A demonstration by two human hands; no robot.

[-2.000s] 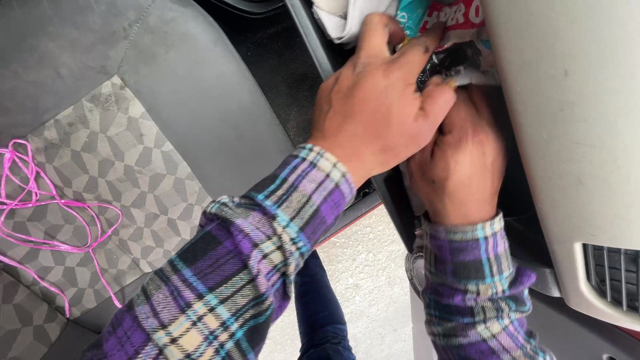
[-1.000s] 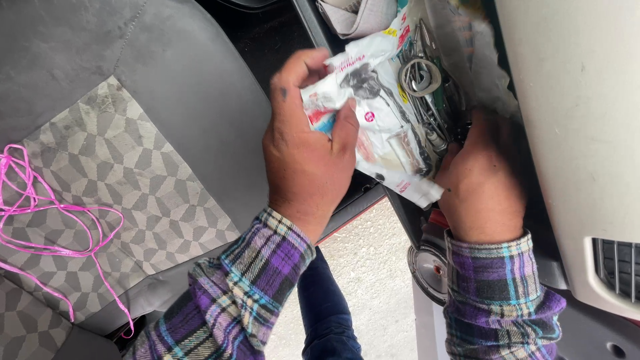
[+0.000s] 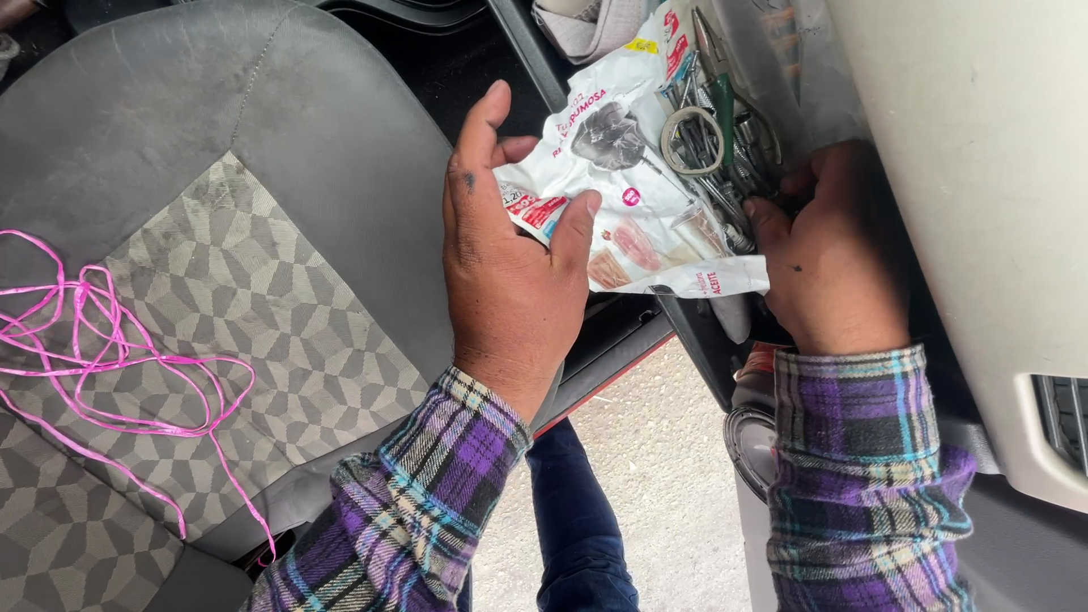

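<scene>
My left hand [image 3: 518, 255] holds the left side of a crumpled white printed plastic bag [image 3: 633, 153], its thumb on top. Metal hardware lies against the bag's right part: a roll of pale tape [image 3: 693, 141], green-handled pliers [image 3: 722, 106] and several screws or bolts [image 3: 722, 195]. My right hand [image 3: 837, 246] reaches in at the right of this hardware, thumb beside it; its other fingers are partly hidden in shadow, and whether they grip anything does not show.
A car seat [image 3: 280, 280] with a tangled pink cord [image 3: 127, 365] is at the left. Grey cloth [image 3: 586, 30] lies above the bag. A light dashboard panel [image 3: 960, 170] with an air vent [image 3: 1067, 416] borders the right. A round metal can [image 3: 752, 446] stands below.
Two seconds ago both hands were close together over the compartment. My left hand has since moved left and now holds the bag spread out, with the hardware in view.
</scene>
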